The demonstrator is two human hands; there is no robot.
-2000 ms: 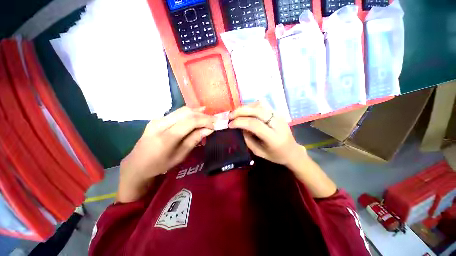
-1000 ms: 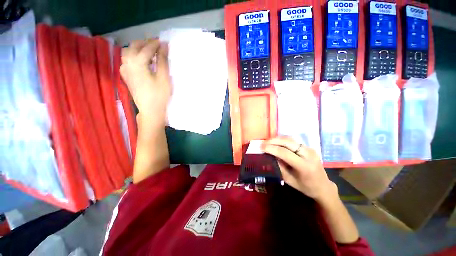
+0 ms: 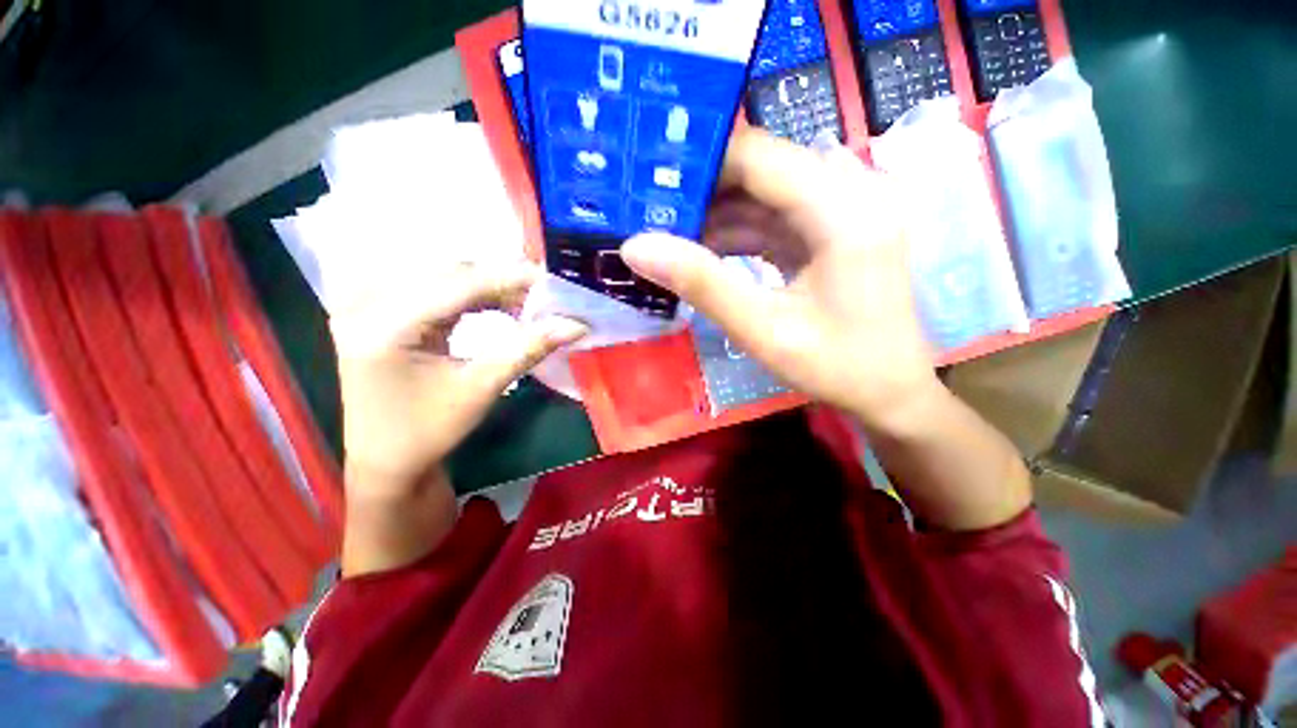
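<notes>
My right hand [image 3: 832, 292] holds a black keypad phone [image 3: 633, 142] close to the camera, its blue "G5626" face showing and its keypad end low. My left hand [image 3: 420, 377] pinches a thin white sleeve [image 3: 605, 316] at the phone's keypad end. The phone's lower end appears to be at the sleeve's mouth; how far in it is, I cannot tell. Behind them is the red phone tray [image 3: 647, 391], partly hidden, with bare phones [image 3: 910, 68] in the far row and sleeved phones [image 3: 1055, 199] in the near row. The near-left slot shows bare red.
A fanned stack of white sleeves [image 3: 406, 185] lies left of the tray on the green bench. Red trays [image 3: 157, 413] with pale bagged phones stand at the far left. An open brown carton [image 3: 1181, 384] is below the bench at right, with a red fire extinguisher [image 3: 1173, 680] lower down.
My right hand has raised a phone and turned its blue face to the camera. My left hand has come back from the sleeve stack and now holds a sleeve at the phone's end.
</notes>
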